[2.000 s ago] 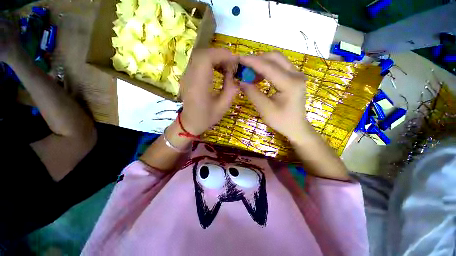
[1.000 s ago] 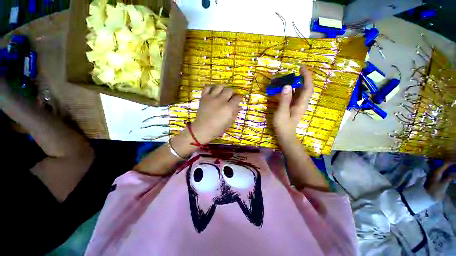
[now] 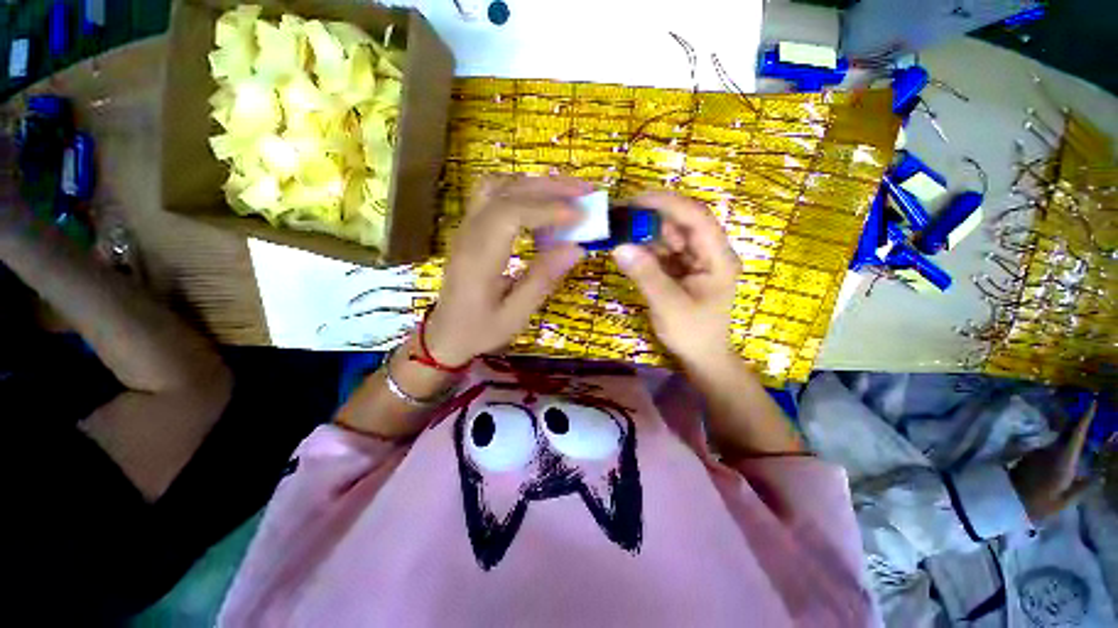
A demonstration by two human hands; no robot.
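Observation:
A blue battery cell is held between my two hands above the gold wired sheet. A small white rectangle shows at the fingertips of my left hand, against the cell's left end; whether it is stuck to the cell I cannot tell. My right hand grips the cell's right part between thumb and fingers. The gold sheet, crossed by thin dark-red wires, lies on a white board.
An open cardboard box of pale-yellow pads stands at left. Blue cells lie heaped at right, near another wired sheet. One neighbour's arm is at left, another's hand at right.
My left hand has risen from the sheet to meet the cell, and the white rectangle now shows at its fingers. My right hand has brought the cell left and slightly down.

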